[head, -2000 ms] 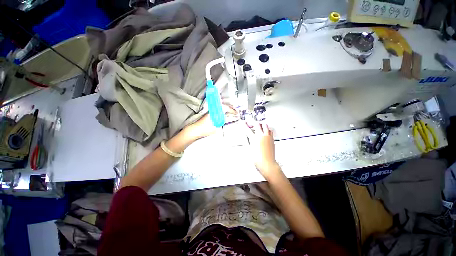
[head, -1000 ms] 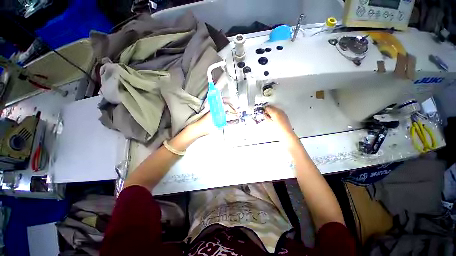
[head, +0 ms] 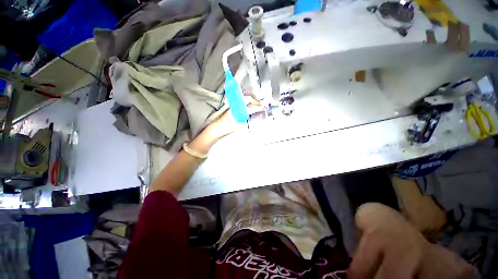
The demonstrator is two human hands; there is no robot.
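The white lockstitch machine (head: 338, 82) stands in front of me, its needle area (head: 276, 108) brightly lit. A blue lamp tube (head: 235, 97) on a white bent neck hangs left of the needle. My left hand (head: 232, 117) lies behind and beside the lamp near the presser foot; its fingers are partly hidden and glare hides whether they hold something. My right hand (head: 401, 248) is raised at the lower right, large and blurred, cut off by the bottom edge; its grip is unclear. Grey-brown cloth with greenish-beige areas (head: 164, 82) is heaped left of the machine head.
Yellow-handled snips (head: 480, 120) and a black metal attachment (head: 426, 122) lie at the table's right end. Red-handled scissors (head: 55, 164) lie on the left side table, beside a beige device (head: 34, 155). More dark cloth (head: 467, 185) lies at the lower right.
My right hand has left the needle area and moved towards me to the lower right. My left hand stays by the needle. The camera view has shifted slightly.
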